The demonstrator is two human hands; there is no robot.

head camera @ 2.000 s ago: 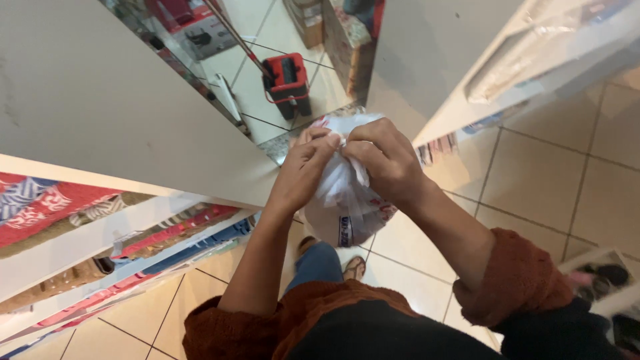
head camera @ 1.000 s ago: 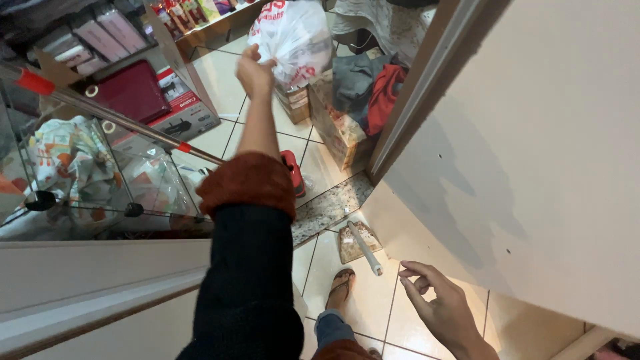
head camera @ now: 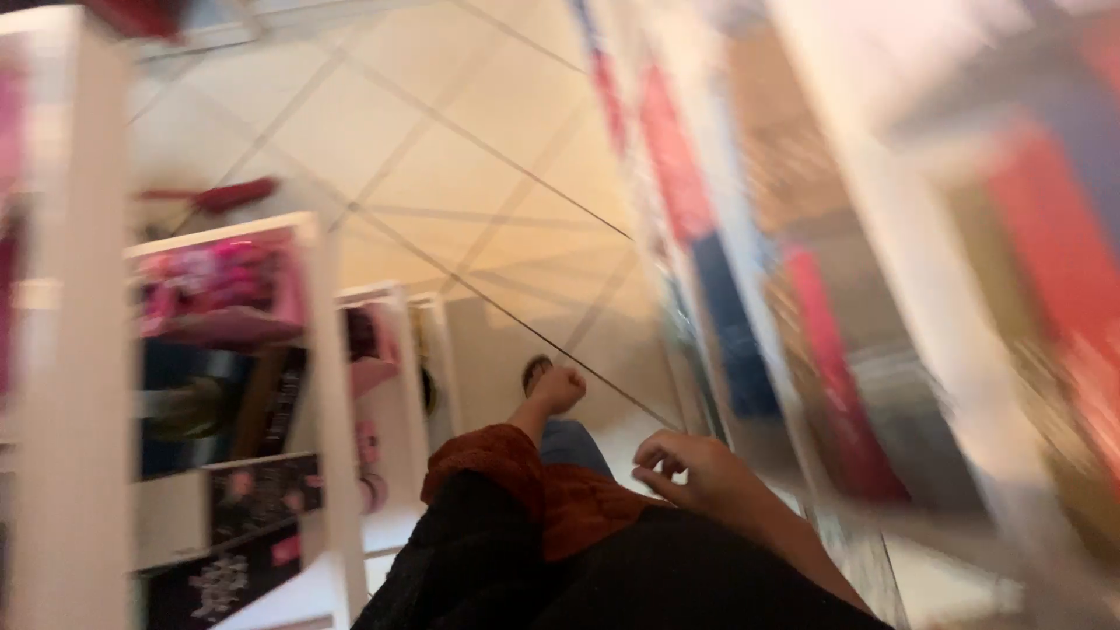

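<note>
My left hand (head camera: 560,388) hangs low in front of my body, fingers curled and nothing visible in them, over my sandalled foot (head camera: 535,372). To its right, my right hand (head camera: 678,464) is held with loosely bent fingers, the thumb and fingertips apart and nothing between them. Neither hand touches the shelves. A rust-coloured sleeve cuff (head camera: 490,459) is turned back on the left forearm. Blue jeans (head camera: 573,448) show between the hands. Much of the view is blurred.
White shelving (head camera: 332,420) on the left holds pink items (head camera: 219,284) and dark boxes (head camera: 223,569). On the right, blurred white shelves hold folded cloth in red (head camera: 674,157) and dark blue (head camera: 731,324). A red object (head camera: 234,195) lies on the tiled floor (head camera: 490,201) beyond the left shelving.
The white plastic bag, knotted in both hands at first and then near my left hand by the boxes, is out of sight. My left arm is drawn back. The view has swung to a shelved aisle.
</note>
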